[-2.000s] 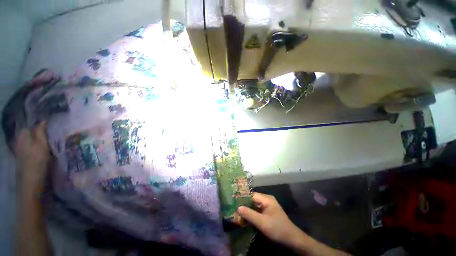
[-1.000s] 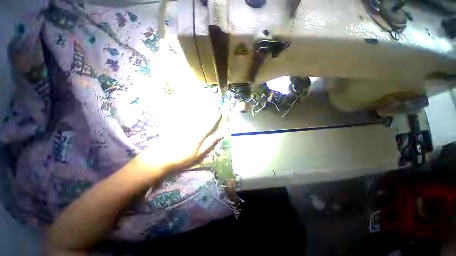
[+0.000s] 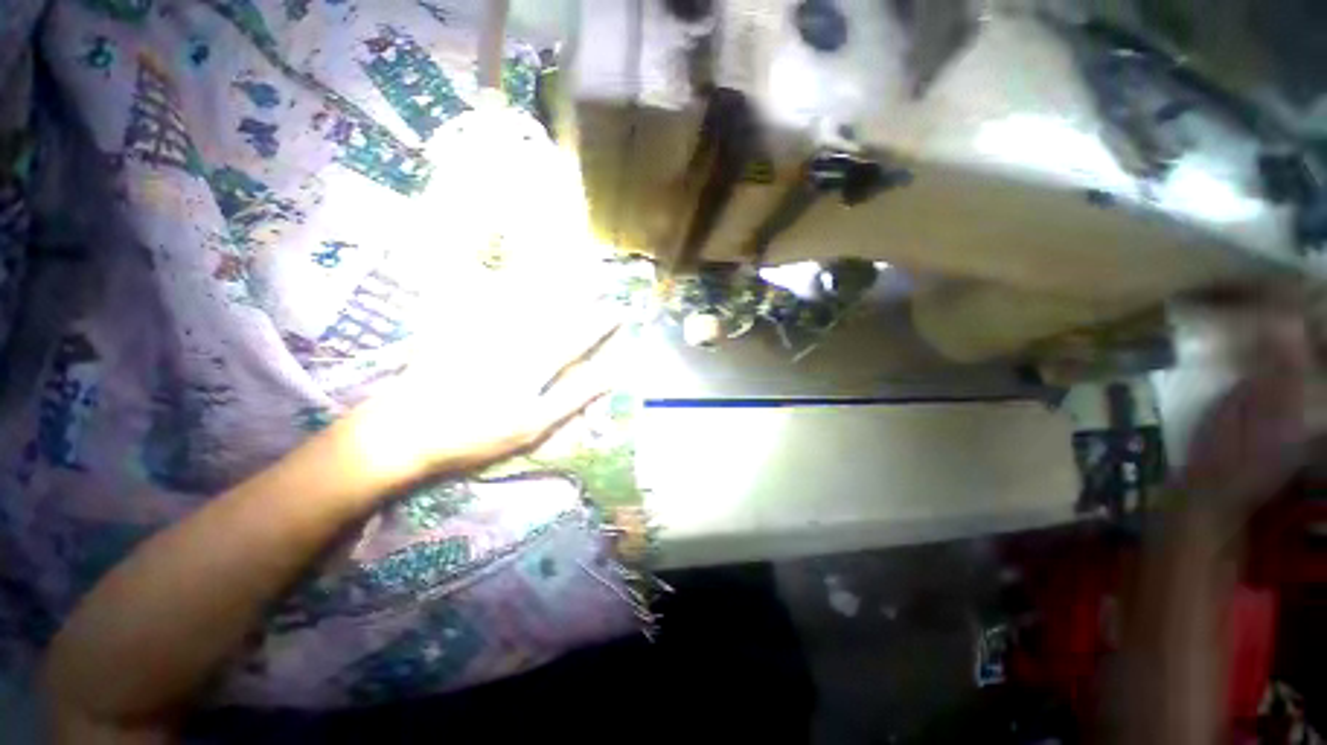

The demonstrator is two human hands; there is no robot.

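The printed cloth, pale lilac side up, spreads over the left of the view and under the sewing machine head. My left hand lies flat on it just before the needle area, its fingers washed out by the lamp glare. A narrow green strip lies along the cloth's right edge, with loose threads at its near end. My right hand is blurred at the far right, raised by the machine's right end. The needle and presser foot are lost in glare.
The pale machine bed has a dark line along it. Dark tangled threads or parts sit under the head. A black fitting is at the bed's right end. A red stool stands on the dark floor at lower right.
My left hand came from the cloth's left edge to beside the needle area and stays there. My right hand let go of the strip and now shows at the far right. The cloth has bunched.
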